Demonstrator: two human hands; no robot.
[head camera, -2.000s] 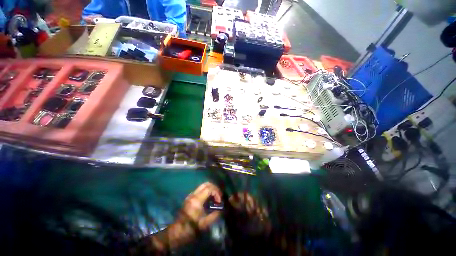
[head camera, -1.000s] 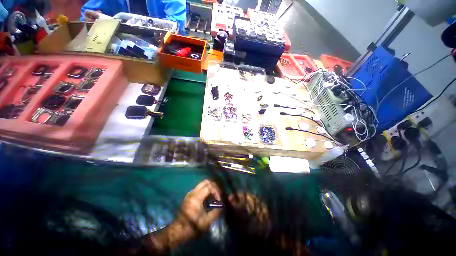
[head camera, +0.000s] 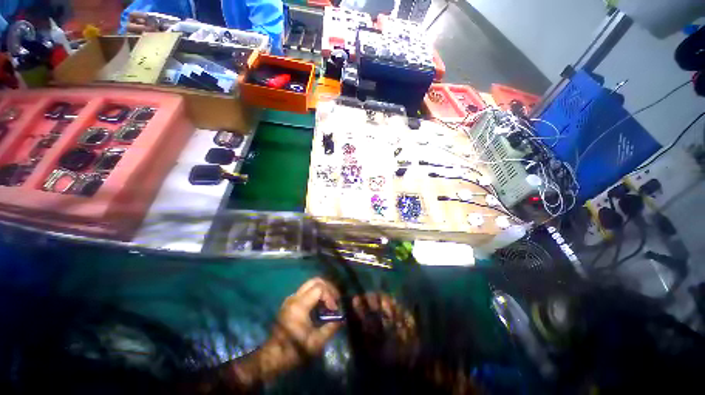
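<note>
My left hand (head camera: 303, 320) is at the lower middle over the green mat (head camera: 232, 289), its fingers closed on a small dark watch unit (head camera: 329, 316) with a shiny edge. My right hand (head camera: 386, 320) is just to the right, close to the unit. Dark hair-like strands blur and partly cover it, so its fingertips and whether it grips the unit cannot be made out.
A pink-red compartment tray (head camera: 176, 131) with dark units stands at left. Dark rounded pieces (head camera: 206, 174) lie beside it. Behind the hands are a small parts box (head camera: 220, 235), slim tools (head camera: 363, 251) and a pale parts board (head camera: 317, 185). A power supply (head camera: 506, 158) with tangled cables stands right.
The whole view has shifted slightly, so the bench things sit a little further left. My hands stay together around the unit with only slight finger movement.
</note>
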